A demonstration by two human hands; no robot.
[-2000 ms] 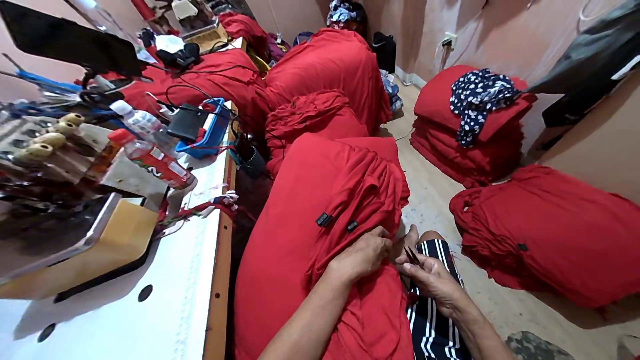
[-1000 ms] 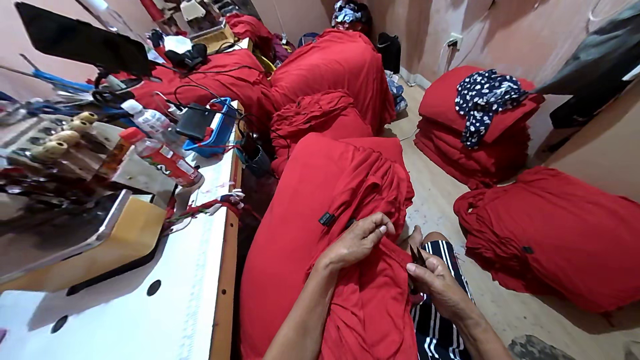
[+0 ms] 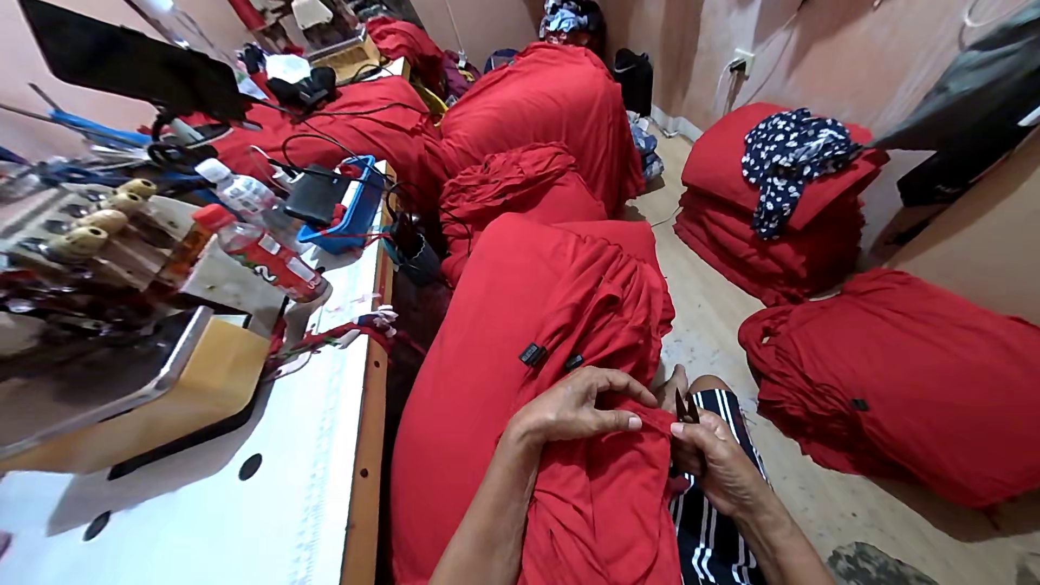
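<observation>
A large heap of red fabric (image 3: 504,349) with gathered folds and small black labels (image 3: 533,354) lies in front of me. My left hand (image 3: 581,406) rests on the fabric near its right side, thumb and fingers curved around a fold at the edge. My right hand (image 3: 715,451) holds small dark thread snips (image 3: 686,408), blades pointing up, right beside that edge, and its thumb touches the cloth. The lower part of the snips is hidden in the palm.
At left stands a white sewing table (image 3: 317,455) with a sewing machine (image 3: 106,325), a red-capped bottle (image 3: 264,256) and a blue tray (image 3: 353,215). Red fabric stacks (image 3: 772,187) and a bundle (image 3: 902,382) sit on the floor at right.
My left hand has moved along the fabric to the right edge, closer to the right hand. The snips' blades now show more plainly, pointing up.
</observation>
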